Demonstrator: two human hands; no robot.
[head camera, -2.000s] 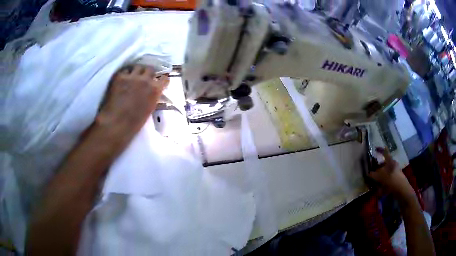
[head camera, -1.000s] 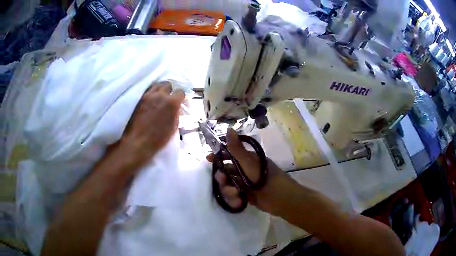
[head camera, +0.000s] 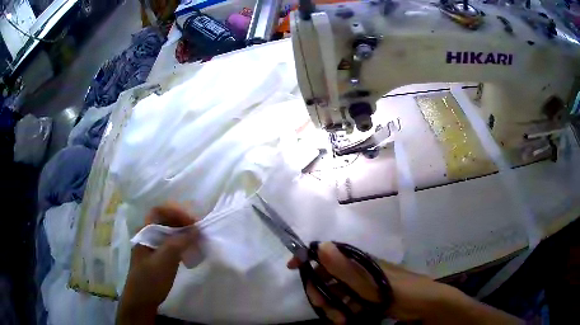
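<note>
My left hand (head camera: 168, 244), slightly blurred, pinches an edge of the white fabric (head camera: 184, 139) at the lower left; a narrow folded strip of it runs taut towards the scissors. My right hand (head camera: 346, 279) holds the black-handled scissors (head camera: 286, 233) by the loops, at the front below the needle area. The blades are parted, with their tips beside the end of the taut edge; whether they touch it I cannot tell. The white fabric lies bunched left of the needle and under both hands. The cream sewing machine (head camera: 407, 57) stands beyond, its presser foot (head camera: 346, 145) brightly lit.
White tape (head camera: 502, 168) runs over the bed and hangs past the front edge, right of the needle. A yellowed patch (head camera: 453, 136) lies on the bed. A black bottle (head camera: 207, 32) and metal cylinder (head camera: 264, 20) lie at the back. Grey-blue cloth piles (head camera: 70, 178) stand at the left.
My right hand first reached to the far right, then brought the scissors to the needle, and now holds them nearer me. My left hand has moved from the needle towards me with the fabric edge.
</note>
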